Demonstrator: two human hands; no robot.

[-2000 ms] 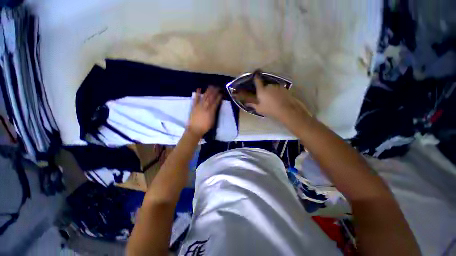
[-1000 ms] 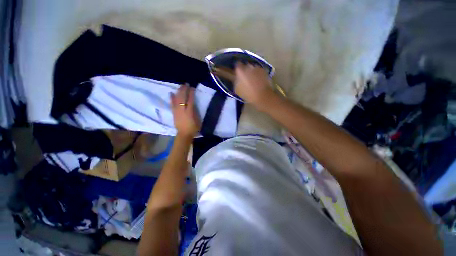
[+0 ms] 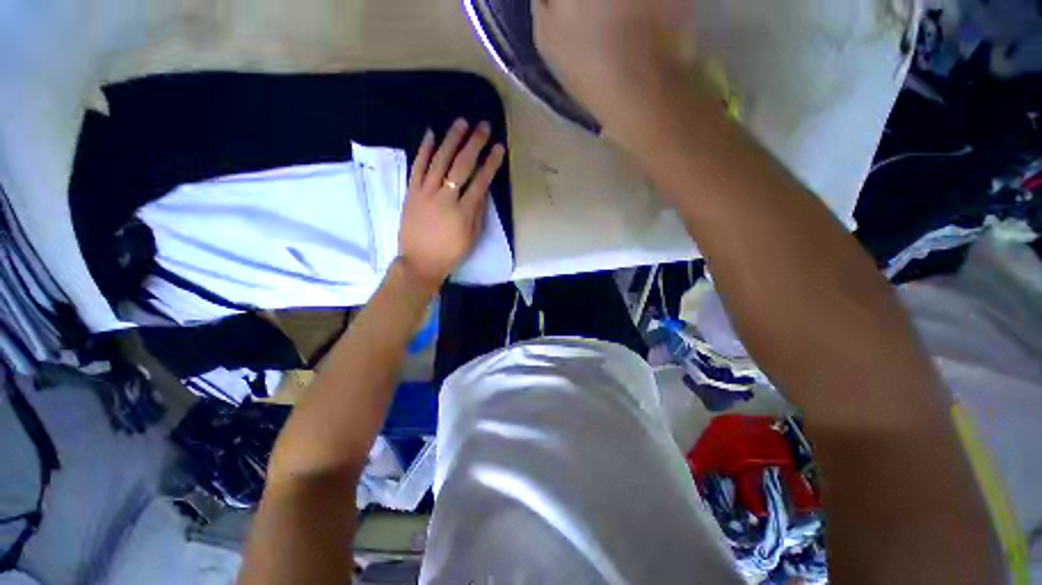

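Note:
A garment piece (image 3: 286, 234), pale blue-white with a wide navy-black band along its far side and right end, lies spread near the table's front edge. My left hand (image 3: 446, 206), with a ring, lies on its right part, fingers spread over the pale cloth and dark band. My right hand (image 3: 606, 57) is at the top edge of the picture, on the steam iron (image 3: 528, 57), right of and beyond the garment. The iron's bright rim and dark body show; its top is cut off and its handle is hidden by my hand.
The pressing table cover (image 3: 594, 217) is off-white with brown stains. Striped folded pieces (image 3: 34, 297) hang at the left edge. A dark cloth heap (image 3: 948, 137) lies at the far right. Below the table are a red item (image 3: 743, 457), dark cloth and a cardboard box.
The iron in my right hand has moved off the dark band, away from me. The garment's far edge now lies straighter. My left hand is still on the garment, with fingers more spread.

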